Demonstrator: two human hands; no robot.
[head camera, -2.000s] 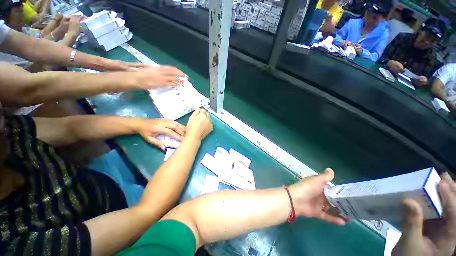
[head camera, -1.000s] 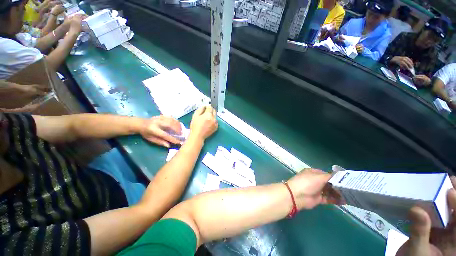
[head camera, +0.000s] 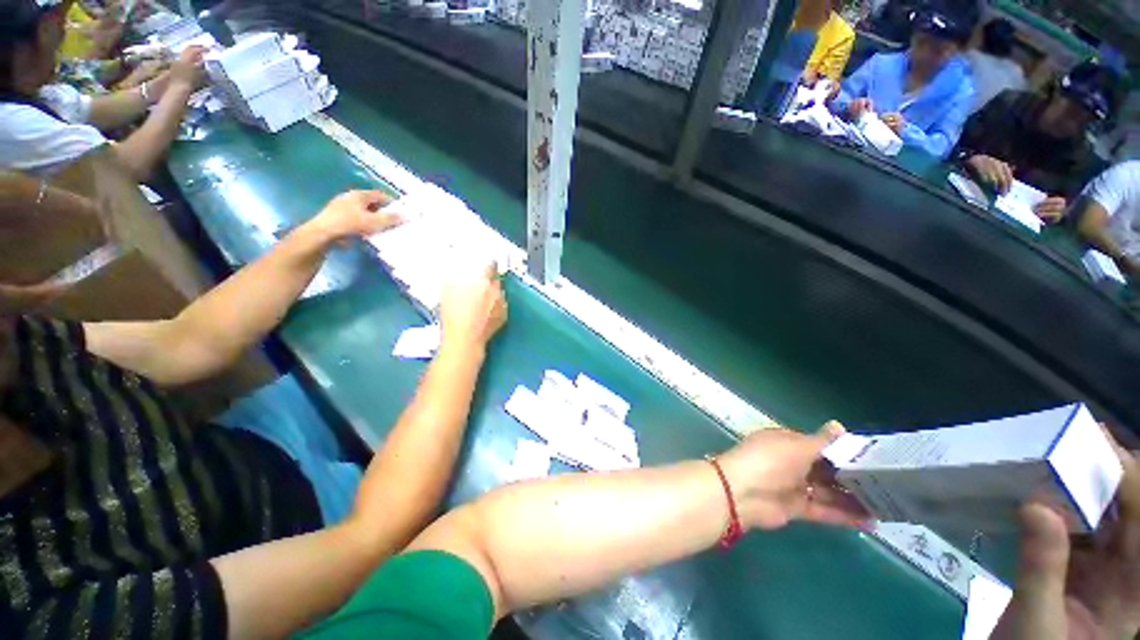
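Note:
A long white folding carton with fine print and a blue-violet edge lies across the lower right, held between both hands. My left hand, with a red cord at the wrist, grips the carton's left end, fingers at a small white end flap. My right hand is cut off by the right edge; its thumb and fingers hold the carton's right end, which is closed. What lies inside the carton is hidden.
White leaflets lie in a loose pile on the green bench. Left, a neighbour's hands handle flat white sheets beside the pale rail and upright. Stacked cartons stand farther back. Workers sit across the dark belt.
The carton has tilted slightly in my hands, its right end turning more towards me. The neighbour's hands have moved from a small piece to the flat sheets.

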